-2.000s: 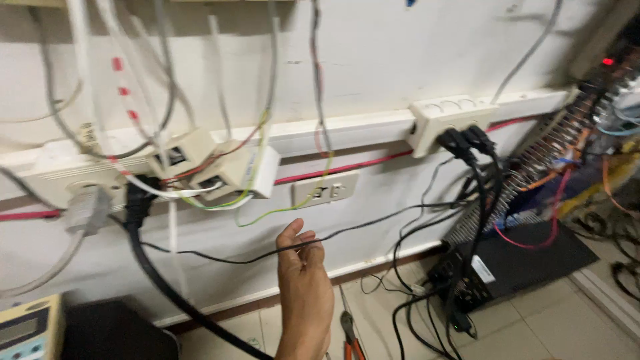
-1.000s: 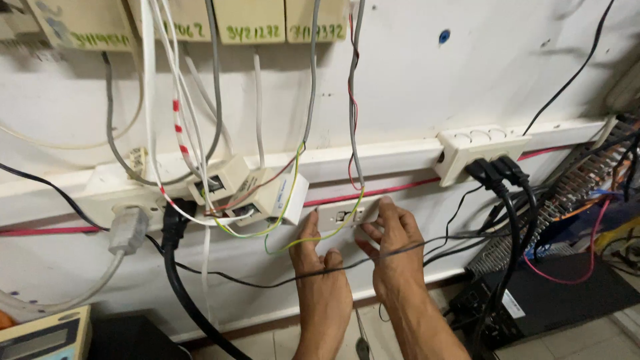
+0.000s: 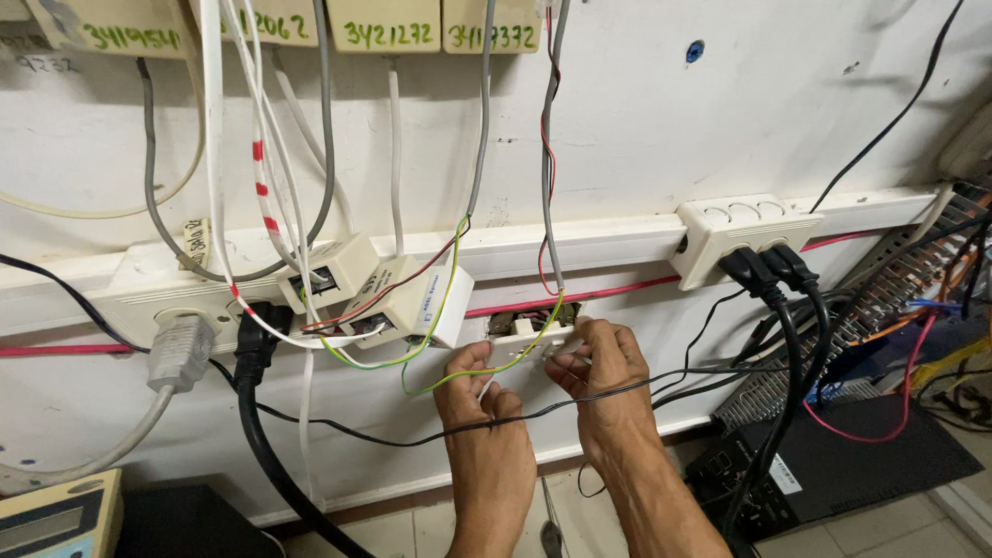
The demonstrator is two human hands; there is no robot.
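My left hand [image 3: 488,434] and my right hand [image 3: 612,387] hold a cream wall outlet plate [image 3: 529,345] by its two ends. The plate is tilted away from the white wall at its top. Behind it shows an open wall box [image 3: 504,318] with wires inside. A green-yellow wire [image 3: 496,370] hangs in front of the plate, joined to a grey cable [image 3: 547,194] from above. A thin black cable [image 3: 535,413] crosses in front of both hands.
Left are a power strip [image 3: 124,298] with two plugs and small splitter boxes [image 3: 446,302]. Right, a surface outlet [image 3: 701,232] holds two black plugs [image 3: 763,267]. Below it lies a black device [image 3: 876,465]. A tool [image 3: 550,535] lies on the tiled floor. Wall boxes [image 3: 384,23] hang above.
Two seconds ago only one hand showed, below the outlet. Then both hands were at the plate, which lay at the wall. Now its top stands away and the box behind shows.
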